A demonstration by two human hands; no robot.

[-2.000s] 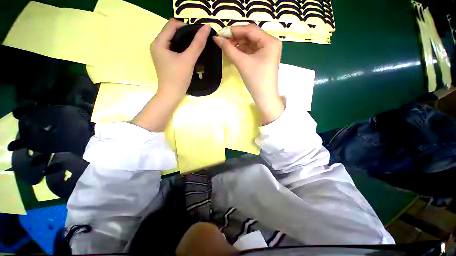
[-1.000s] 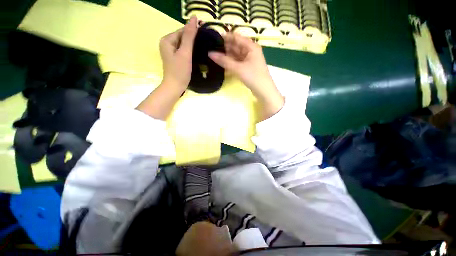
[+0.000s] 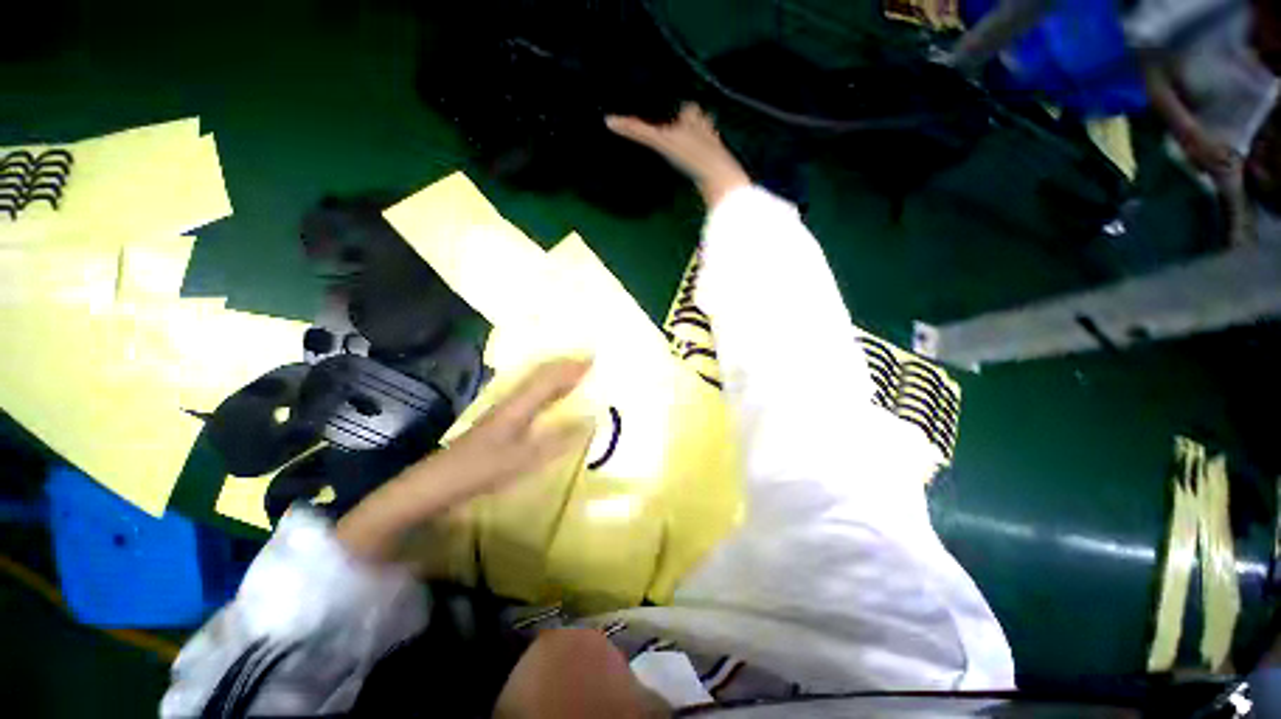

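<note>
My left hand is blurred, open with fingers apart, low over the yellow papers. My right hand is stretched far forward, open, beside a dark heap whose pieces I cannot make out. Neither hand shows a shell in it. A single black arc strip lies on the yellow backing paper in front of me. A pile of black shells with small cut-outs lies left of my left hand, with a greyer banded piece among them. The die-cut sticker sheet is partly hidden by my right sleeve.
More yellow papers lie at the left, one with black arcs. A blue stool stands at lower left. A pale metal bar runs across the right side. Yellow strips lie at right. Another person shows at upper right.
The view has swung left and farther forward. The held black shell is out of both hands. My right hand has reached forward, and my left hand has lowered to the papers.
</note>
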